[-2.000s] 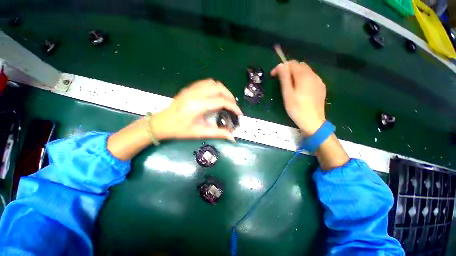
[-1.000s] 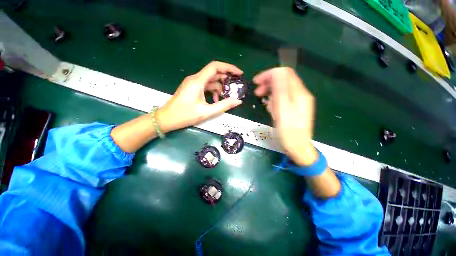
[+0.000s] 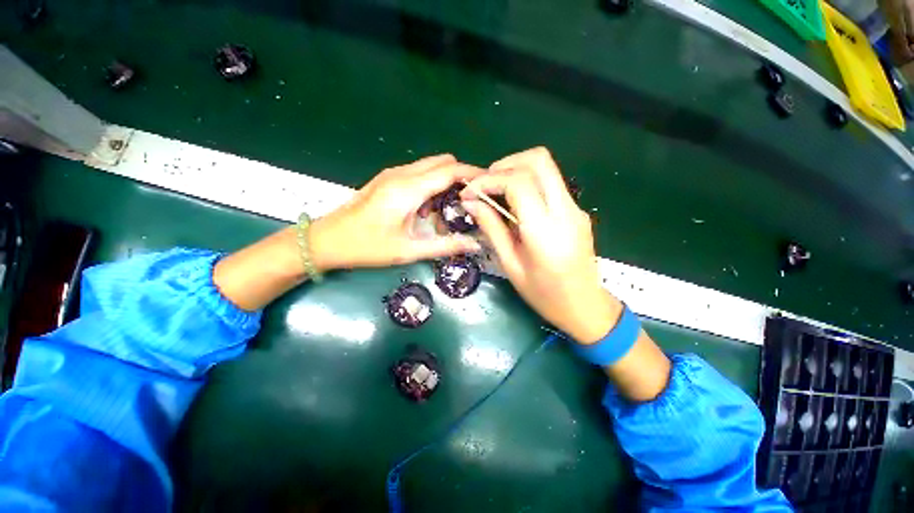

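My left hand holds a round black unit between thumb and fingers, above the white rail. My right hand is at the unit's right side and holds a thin pale stick, its tip end by the unit; the fingers partly hide the contact. On the green bench below lie three more round units: one just under my hands, one beside it and one nearer me. Each shows a pale or silvery middle.
The white rail divides bench and dark green belt. More units lie on the belt. A black pocket tray is at right, a dark glossy slab at left. A yellow bin and green basket are far right.
My right hand has come in against the unit in my left hand, with the stick now at it. Since the earliest frame, one more unit lies on the bench beside the other two.
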